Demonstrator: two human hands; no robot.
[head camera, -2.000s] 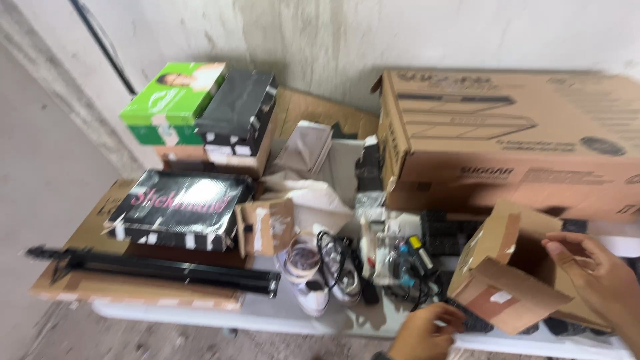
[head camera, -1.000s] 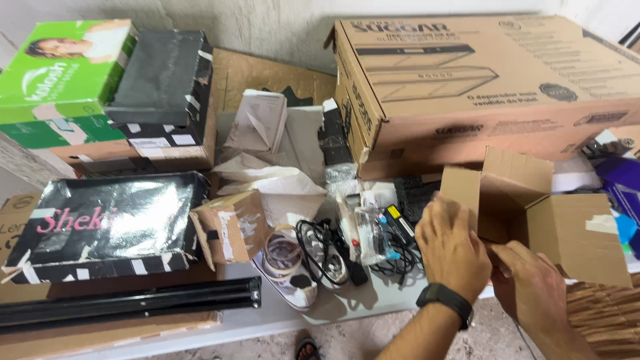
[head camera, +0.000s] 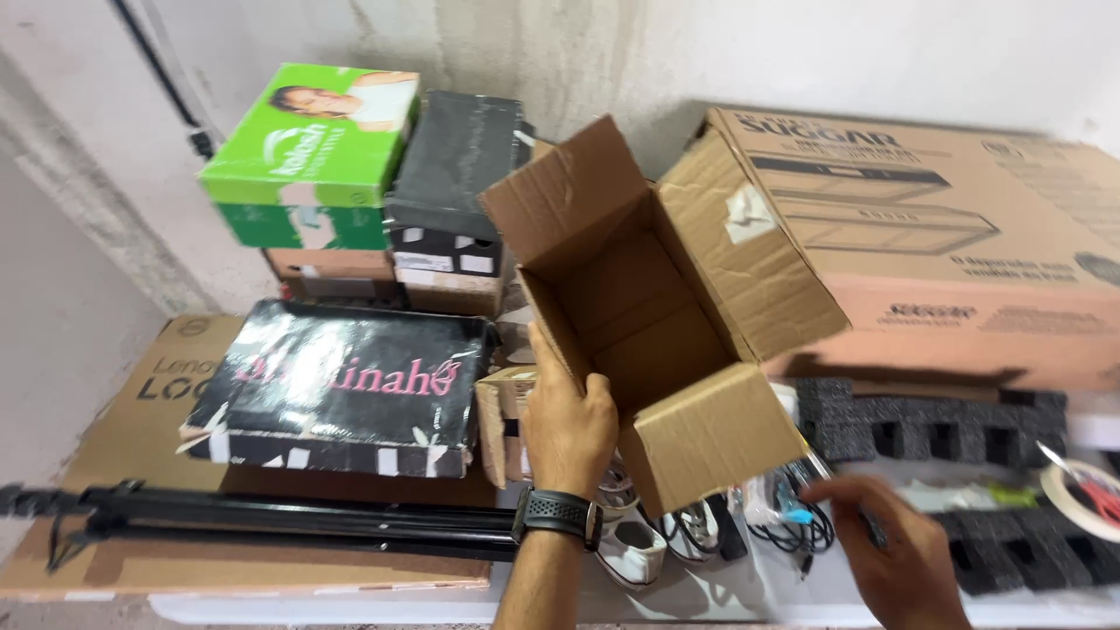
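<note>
My left hand (head camera: 573, 420), with a dark watch on its wrist, grips the near left wall of a cardboard box (head camera: 665, 306). The box is raised above the table with its flaps spread and its inside bare. My right hand (head camera: 892, 542) is off the box, lower right, blurred, fingers apart, close to a coiled black cable (head camera: 792, 534). Beneath the box lie white sneakers (head camera: 630, 551) and a small cardboard box (head camera: 503, 420), partly hidden.
At left are a black shoebox (head camera: 341, 385), a green shoebox (head camera: 306, 157), a dark shoebox (head camera: 459, 157) and folded black tripod legs (head camera: 306, 516). A large carton (head camera: 945, 306) stands behind, right. Black foam pieces (head camera: 927, 429) and a tape roll (head camera: 1081, 499) lie at right.
The open box has moved left and up from the right side of the table, and its flaps are spread. My right hand has let go of it.
</note>
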